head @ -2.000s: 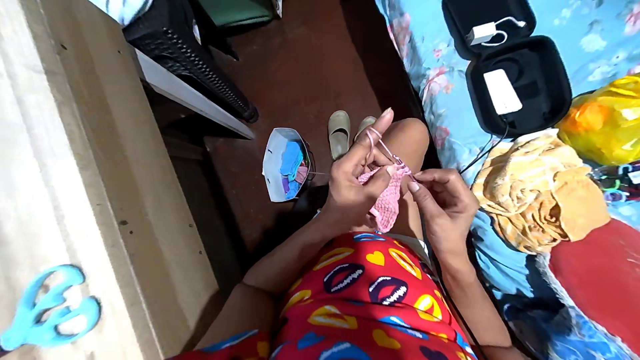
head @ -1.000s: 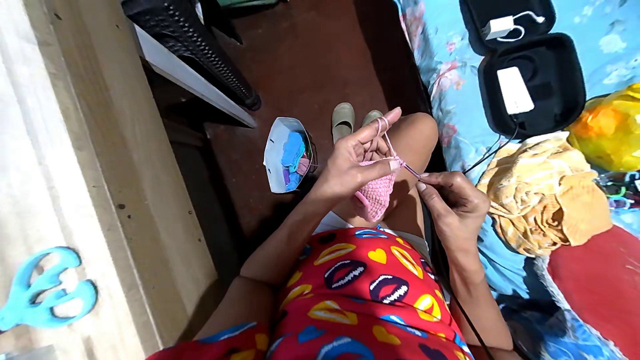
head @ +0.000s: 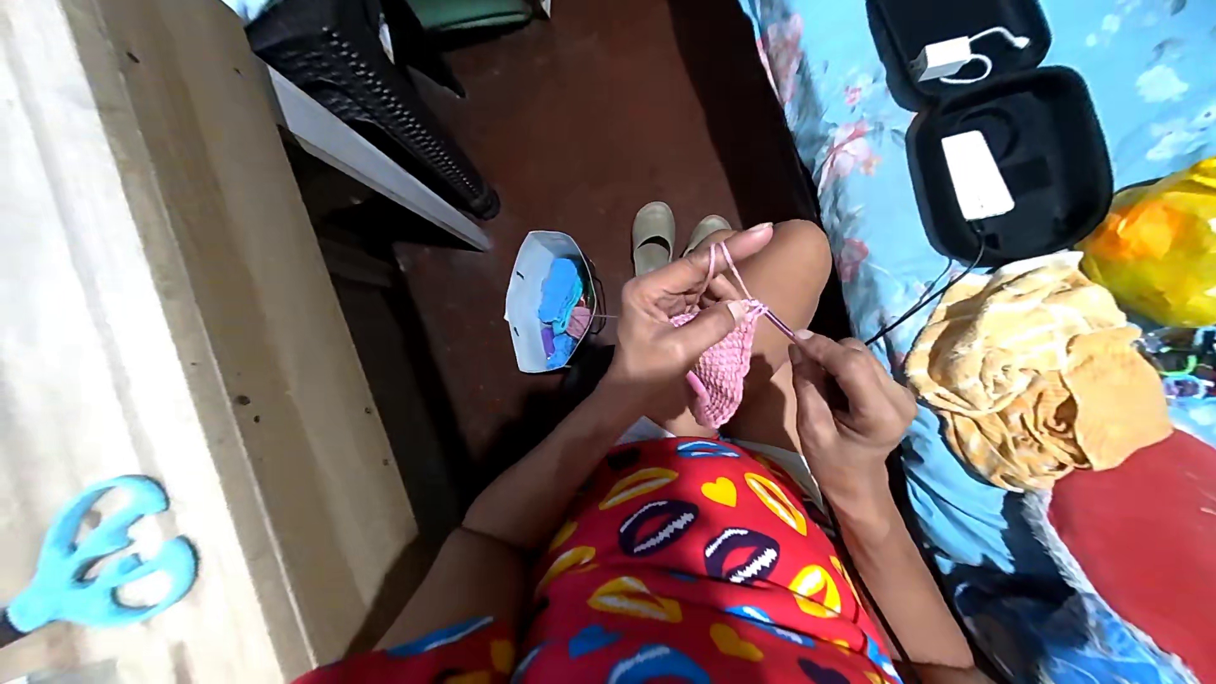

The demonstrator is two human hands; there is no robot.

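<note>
My left hand (head: 679,318) pinches the top edge of a pink crocheted piece (head: 724,369) between thumb and fingers, above my lap. Pink yarn (head: 730,261) loops over its raised index finger and runs down to the stitches. My right hand (head: 850,394) grips a thin crochet hook (head: 781,326), whose tip end meets the stitches at the piece's upper right corner. The hook's tip itself is hidden in the yarn. A white paper bag (head: 532,304) on the floor holds blue, purple and pink yarn (head: 562,290), and a strand stretches from it toward my left hand.
Light blue scissors (head: 104,560) lie on the wooden table (head: 218,285) at left. A dark plastic chair (head: 380,104) stands beyond. On the bed at right are a black case (head: 1045,161) with white devices, a yellow towel (head: 1026,370), a yellow bag (head: 1164,247) and a red cloth (head: 1149,532).
Two seconds ago the crocheted piece hung between both hands, with my right fingers close to it. Now my right hand is farther from it, and the hook's shaft shows between them.
</note>
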